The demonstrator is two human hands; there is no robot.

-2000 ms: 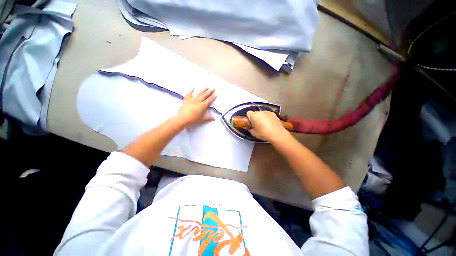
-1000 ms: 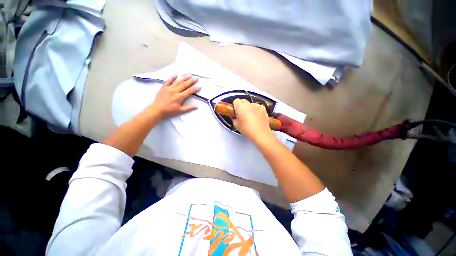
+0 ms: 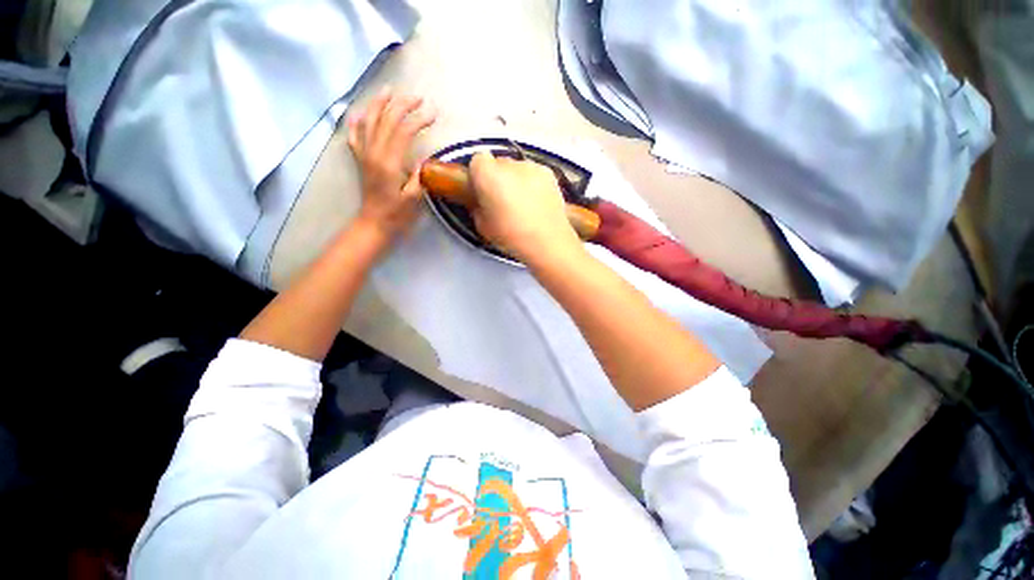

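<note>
The pale sleeve panel (image 3: 567, 346) lies on the pressing table, its lower part running towards the right and the table's front edge. The iron (image 3: 567, 173) stands on the panel's far left part, tip to the left. My right hand (image 3: 522, 206) is closed around the orange-brown iron handle (image 3: 445, 179). My left hand (image 3: 389, 153) is just left of the iron's tip, fingers spread and pointing away from me. Its palm is beside the panel's end; whether it touches the cloth cannot be told. The seam is hidden under the iron and hand.
The thick red iron cord (image 3: 726, 289) runs right from the handle across the table. A blue-grey far stack of panels (image 3: 782, 125) lies at the back right. The left-hand pile of panels (image 3: 227, 108) hangs over the left edge of the table cover (image 3: 493, 68).
The iron has moved leftward along the panel to its far left end, with my right hand on it. My left hand has moved off the seam towards that end. The view has shifted left.
</note>
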